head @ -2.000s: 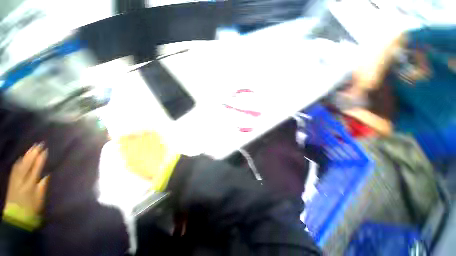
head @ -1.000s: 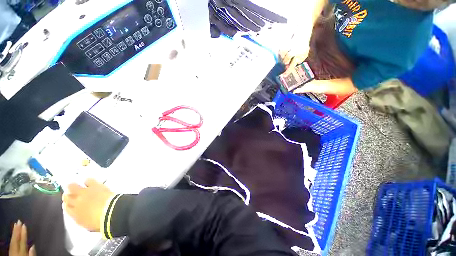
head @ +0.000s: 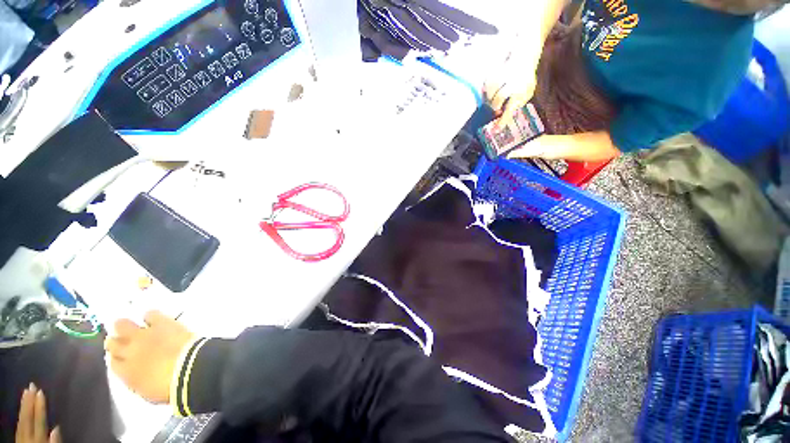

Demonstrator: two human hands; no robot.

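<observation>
A dark fabric panel (head: 69, 381) lies at the lower left, left of the white table edge. My right hand (head: 149, 353) rests at the panel's right edge beside the needle area (head: 74, 316), fingers bent; whether it pinches the fabric is unclear. My left hand (head: 36, 417) is cut off by the bottom edge; only a few fingers show, lying on the dark panel. The needle itself is too blurred to make out. The machine head with its dark control panel (head: 195, 65) is above. Black fabric strips (head: 65, 173) drape over the machine.
A black smartphone (head: 165, 242) and red-handled scissors (head: 307, 222) lie on the white table (head: 381, 130). A blue crate (head: 598, 277) holds dark panels with white edges (head: 450, 277). Another blue crate (head: 702, 372) stands lower right. A person in a teal shirt (head: 671, 65) holds a phone (head: 511, 131).
The view has swung from two seconds ago and sharpened. Both hands are now lower in the picture; the left is mostly cut off. Over the last second, little has moved.
</observation>
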